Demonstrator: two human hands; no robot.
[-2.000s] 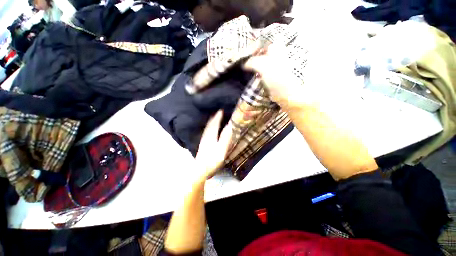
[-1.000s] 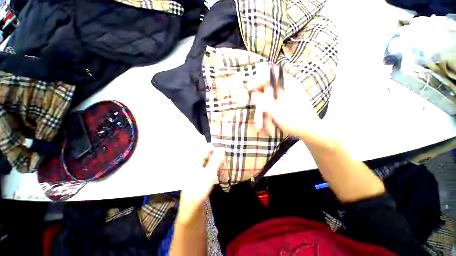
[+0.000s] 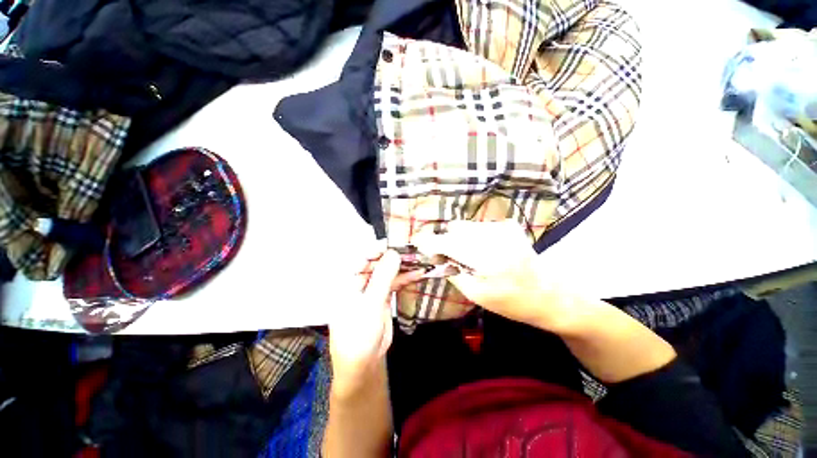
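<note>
The jacket lies on the white table with its beige check lining [image 3: 466,148] up and its dark outer [image 3: 336,134] showing at the left. Two small dark buttons [image 3: 383,141] show along the lining's left edge. My left hand [image 3: 360,309] pinches the jacket's edge near the table's front. My right hand [image 3: 497,268] meets it there from the right. A small dark and reddish tool, seemingly thread snips [image 3: 415,261], shows between its fingers at the edge. The fingertips hide the exact spot, and no needle can be made out.
A red plaid tray [image 3: 193,228] with small dark items and a black block [image 3: 134,215] is at the left. Dark quilted jackets [image 3: 197,40] lie behind it. A clear plastic bag [image 3: 775,76] is at the right. More garments [image 3: 224,385] are below the table.
The jacket has been spread with its lining up. My right hand has come down and left with the dark tool to meet my left hand at the near edge. The view has shifted.
</note>
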